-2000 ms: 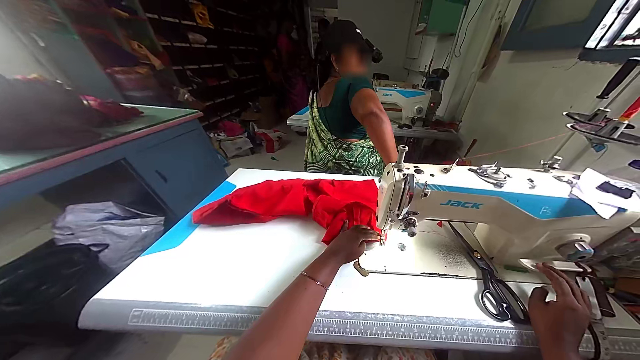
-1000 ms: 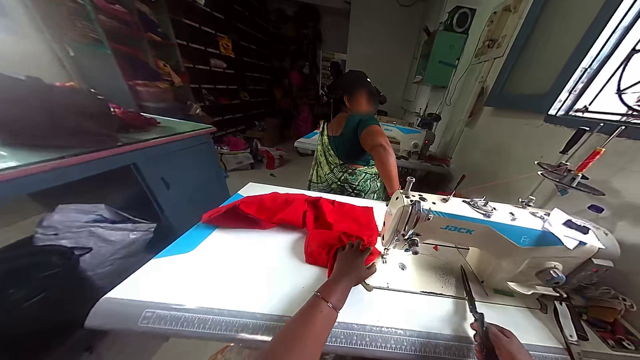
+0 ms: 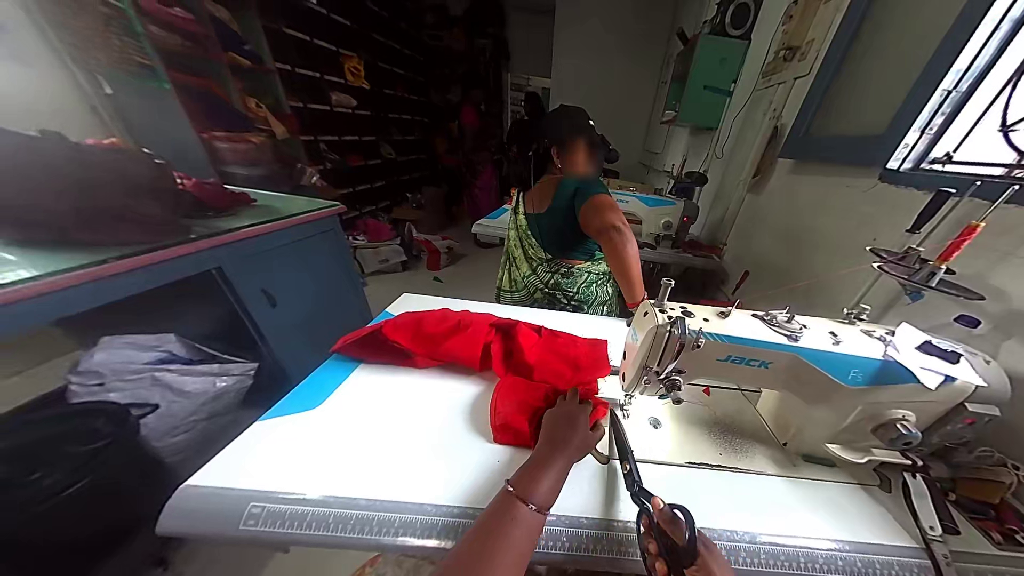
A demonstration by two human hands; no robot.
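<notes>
Red fabric (image 3: 448, 340) lies bunched across the white table of a Jack sewing machine (image 3: 768, 360), left of the needle area. My left hand (image 3: 570, 428) grips the fabric's near right part, just left of the presser foot (image 3: 626, 404). In my right hand (image 3: 680, 552) are black-handled fabric scissors (image 3: 630, 472), held by the finger loops at the table's front edge. Their blades point up and away, with the tips by the fabric edge beside my left hand. Whether the blades are parted cannot be told.
A measuring scale (image 3: 384, 524) runs along the table's front edge. Thread spools on a stand (image 3: 932, 268) rise at the right, near small tools (image 3: 924, 508). Beyond the table a person (image 3: 564, 232) stands near another sewing machine (image 3: 648, 212). A blue cabinet (image 3: 296, 280) is at left.
My right hand, empty on the table's right side two seconds ago, has taken hold of the scissors and brought them left to the fabric. My left hand stays on the fabric.
</notes>
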